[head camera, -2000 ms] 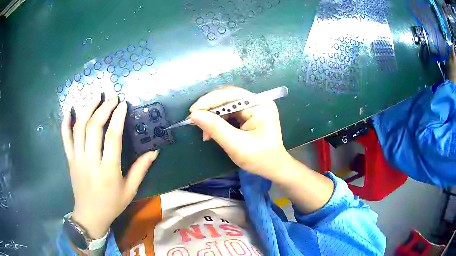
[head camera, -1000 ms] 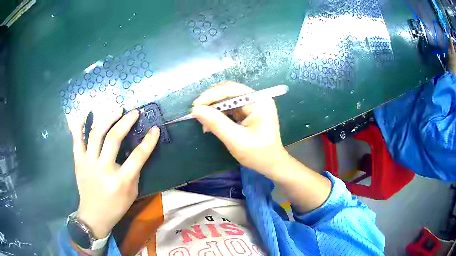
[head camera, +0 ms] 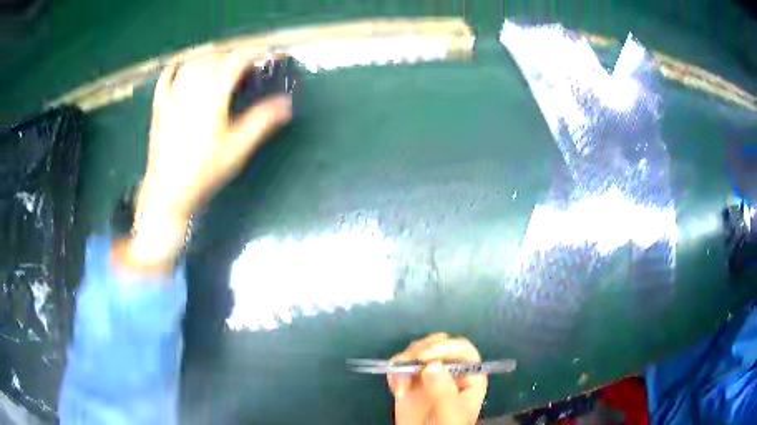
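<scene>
My left hand (head camera: 195, 141) is bare and blurred, stretched out to the far side of the mat. A small black part (head camera: 270, 76) is between its thumb and fingers, near the divider strip (head camera: 373, 31); its details are blurred. My right hand (head camera: 440, 383) is low in the picture, cut off by the bottom edge. It holds the silver tweezers (head camera: 498, 365) nearly level, tips pointing left, touching no part. A clear liner sheet (head camera: 311, 278) lies between the hands under strong white glare, its rings not readable.
Overlapping clear sheets (head camera: 602, 166) lie at the right. Wrinkled black plastic (head camera: 33, 241) covers the far left. A blue sleeve (head camera: 705, 365) of another person and part of a red stool (head camera: 627, 400) are at the lower right.
My left hand has moved from the near side to the far strip with the black part. My right hand with the tweezers has drawn back from the part. The view has shifted towards the far side.
</scene>
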